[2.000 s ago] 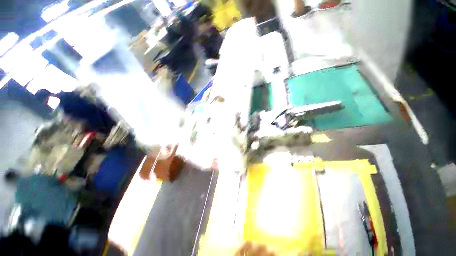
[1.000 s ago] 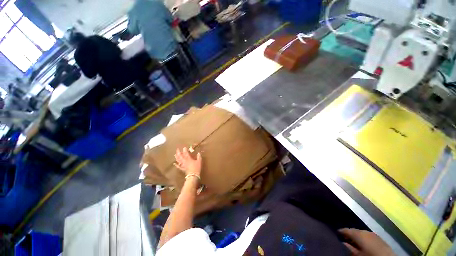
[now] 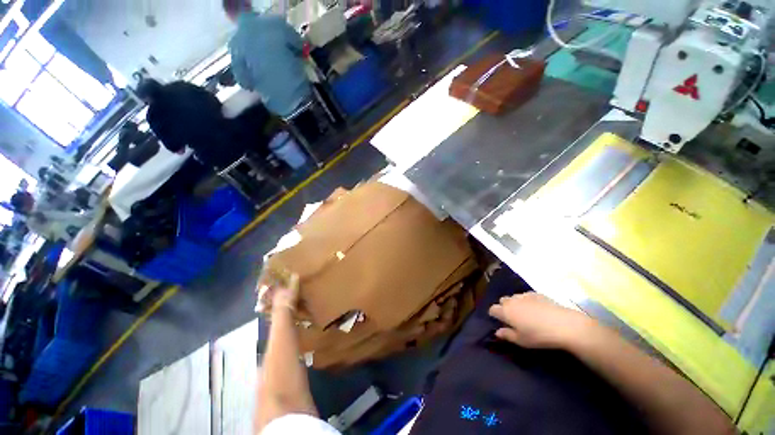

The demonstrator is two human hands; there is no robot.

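A layered stack of brown garment panels (image 3: 382,251) with pale corners and small white stickers stands beside the table. My left hand (image 3: 282,293) is at the stack's near left edge, its fingers on the top panel's edge; it is blurred, and whether it grips the panel is unclear. My right hand (image 3: 518,319) is over my dark apron by the table's front edge, fingers slightly apart, holding nothing. The yellow sewing template (image 3: 684,229) with dark writing lies on the machine table.
The white machine head (image 3: 692,89) is above the template. A reddish-brown strip bundle (image 3: 497,83), tied in white, lies on the table's far left, by white paper sheets (image 3: 421,127). Two people work across the aisle near blue bins (image 3: 174,251). A pale slatted surface (image 3: 200,386) is at lower left.
My left hand has moved from the middle of the top panel to its near left edge. My right hand has come up from the bottom edge of the picture to the table's front edge.
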